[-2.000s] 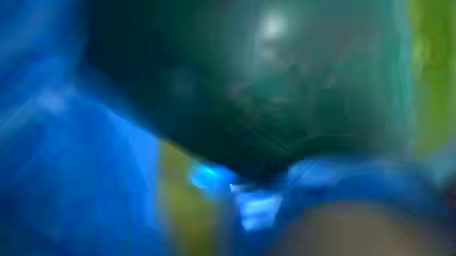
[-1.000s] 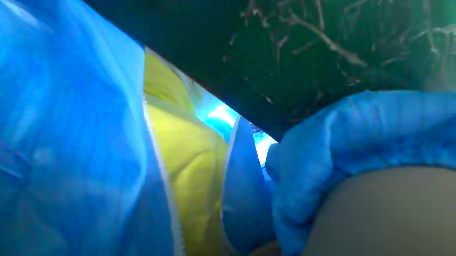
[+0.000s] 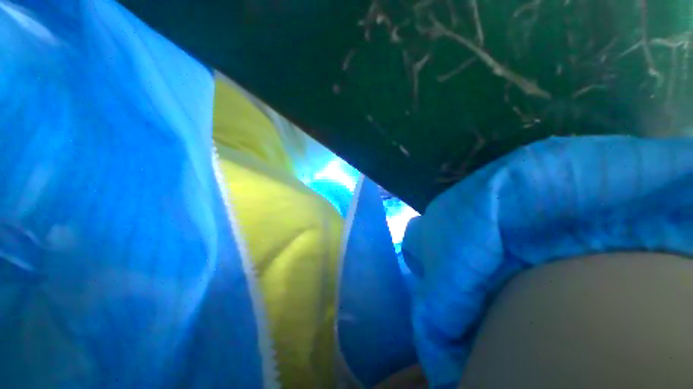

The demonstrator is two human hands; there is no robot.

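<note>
A light blue striped smock (image 3: 114, 197) with a white zip edge fills the left side. Yellow cloth (image 3: 285, 251) shows in its opening. A blue sleeve (image 3: 555, 190) is bunched at the right, around a large, smooth beige surface (image 3: 585, 327) that looks like a bare arm, cut off by the lower edge. A small skin-coloured patch shows at the bottom centre; I cannot tell what part it is. Neither of my hands can be made out. No held or worked-on part is seen.
A dark green surface (image 3: 471, 106) with pale scratch-like marks spans the top. Its slanted edge runs down from the upper left to the sleeve. Bright light and small blue patches show in the gap below this edge.
The early blur has cleared. The green surface's lower corner sits higher, and more of the yellow cloth and sleeve shows. Over the last second the view has barely shifted.
</note>
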